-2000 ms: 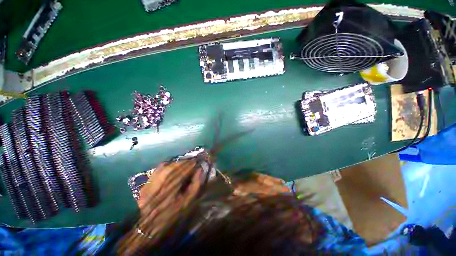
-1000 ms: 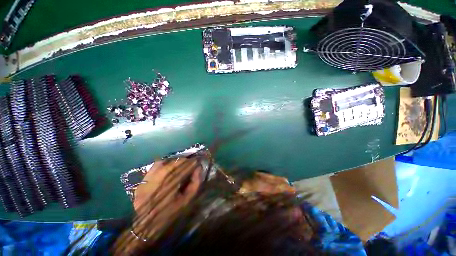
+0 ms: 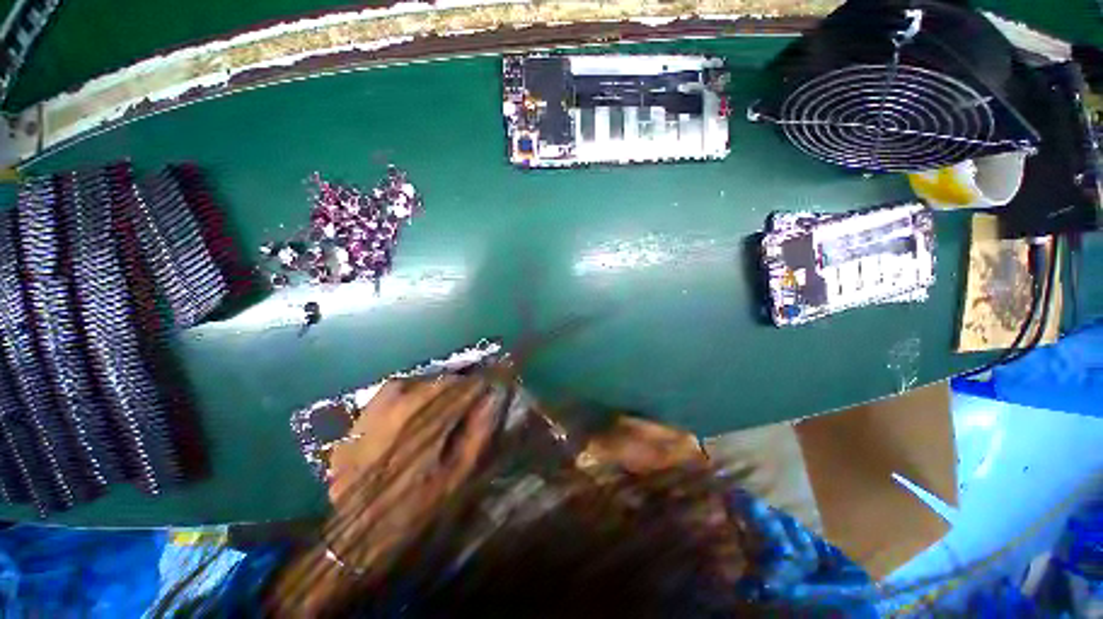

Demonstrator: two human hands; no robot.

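A circuit board (image 3: 324,426) lies at the front edge of the green bench, its left end and upper edge showing. My left hand (image 3: 405,441) lies over this board, its fingers hidden by hair hanging in front of the camera. My right hand (image 3: 644,447) is just to the right, partly covered by hair; a thin pale line runs from its fingers up and left toward the board. Whether either hand grips something cannot be told. A loose heap of small pinkish-silver components (image 3: 363,230) lies beyond my left hand.
Dark ribbed component rows (image 3: 103,327) stand at left. One circuit board (image 3: 617,111) lies at the back; another, perhaps stacked (image 3: 853,260), at right. A black fan (image 3: 889,119), a white-rimmed cup (image 3: 998,179), a wooden pad (image 3: 994,290) and a cardboard box (image 3: 877,478) are at right.
The view has shifted, so the back board and the rail sit higher and the fan farther right. Both hands stay at about the same place by the front board.
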